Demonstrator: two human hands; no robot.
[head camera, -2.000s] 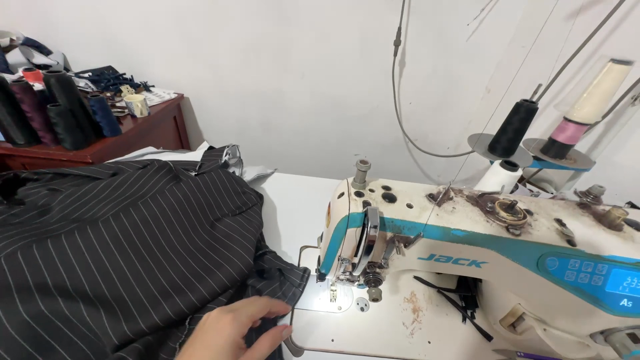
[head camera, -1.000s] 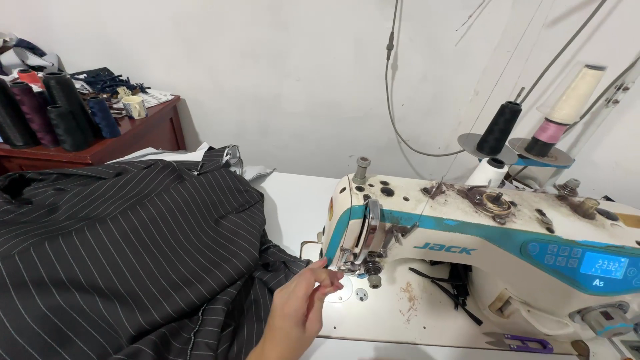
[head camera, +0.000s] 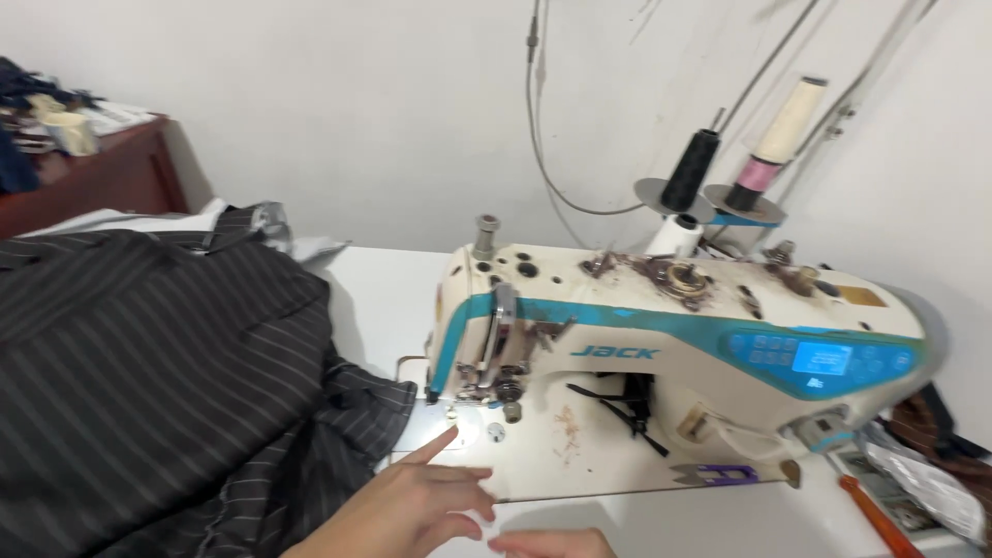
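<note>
My left hand (head camera: 411, 500), fingers spread and holding nothing, is just in front of the needle plate (head camera: 438, 425) of a white and blue Jack sewing machine (head camera: 620, 353). Only part of my right hand (head camera: 554, 542) shows at the bottom edge, its fingertips close to those of the left; whether it holds anything cannot be seen. Dark pinstriped fabric (head camera: 178, 349) lies heaped left of the machine, one folded end (head camera: 380, 407) reaching to the plate.
Purple thread snips (head camera: 717, 474) lie on the machine bed, near black straps (head camera: 632, 411). An orange-handled tool (head camera: 876, 515) and a parts tray (head camera: 891, 496) are at right. Thread cones (head camera: 690, 170) stand behind. A red-brown cabinet (head camera: 116, 167) is at back left.
My left hand has drawn back from beside the needle area toward the front edge. My right hand has come into view at the bottom. The view has shifted right.
</note>
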